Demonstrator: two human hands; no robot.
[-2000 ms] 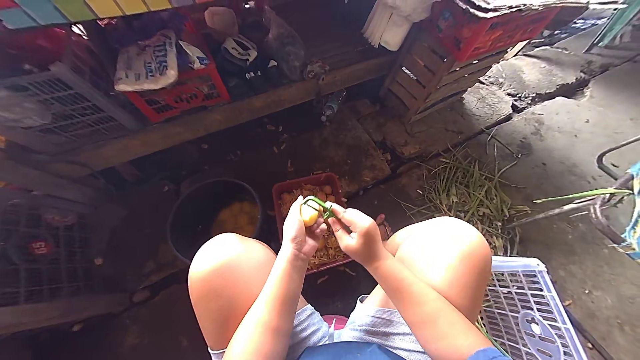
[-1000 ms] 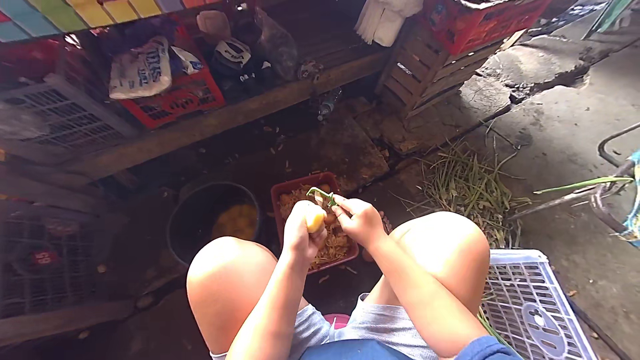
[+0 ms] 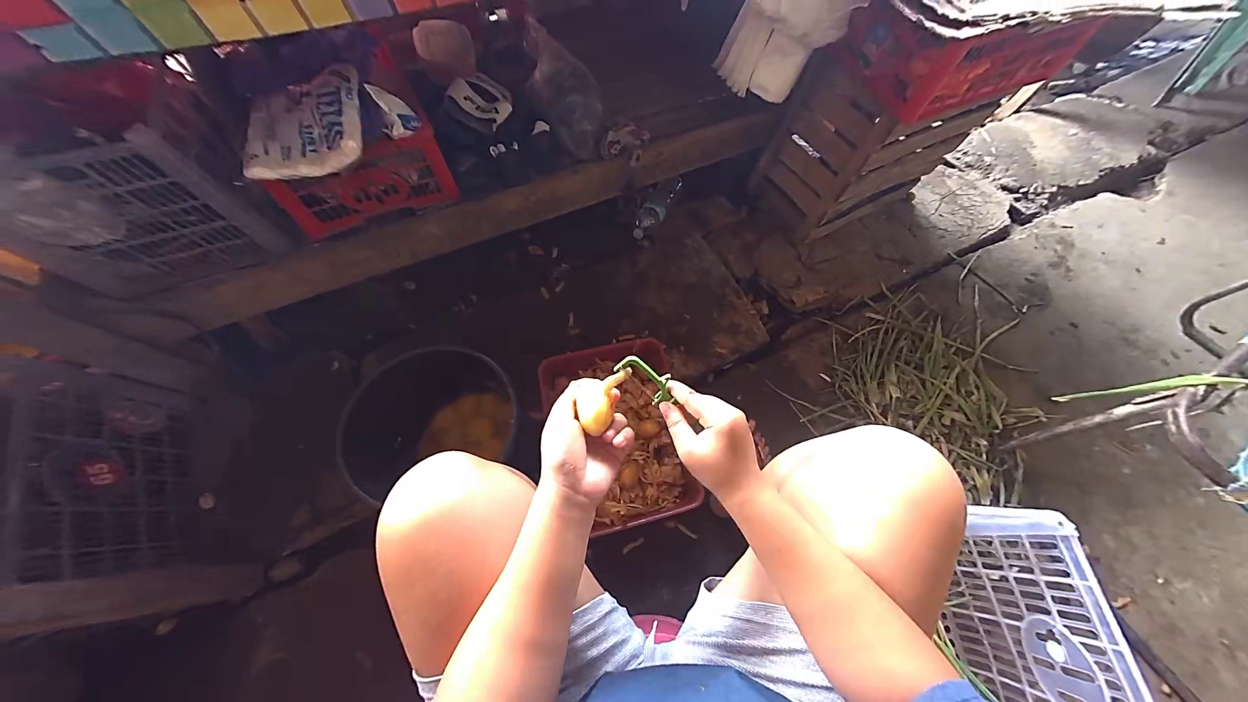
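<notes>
My left hand (image 3: 581, 450) is closed around a small peeled yellow fruit or vegetable (image 3: 594, 408). My right hand (image 3: 714, 437) grips a thin green peeler-like tool (image 3: 643, 369), whose bent end meets the top of the yellow piece. Below both hands sits a red plastic basin (image 3: 690, 499) full of pale peelings (image 3: 639, 492), with a few yellowish round pieces among them. Left of it is a dark bucket (image 3: 348, 444) that holds several yellow peeled pieces (image 3: 470, 423). The exact kind of produce cannot be told.
A white plastic crate (image 3: 1024, 524) stands beside my right knee, near a heap of green stalks (image 3: 912, 390). Ahead run a wooden shelf beam (image 3: 468, 229) with a red crate (image 3: 429, 175) on the shelf, and a slatted wooden crate (image 3: 858, 166). A plastic bottle (image 3: 655, 209) lies under the shelf.
The yellow piece has turned in my left hand, and a narrow end now points up towards the green tool. My right hand still grips the tool. Basin and bucket stay put.
</notes>
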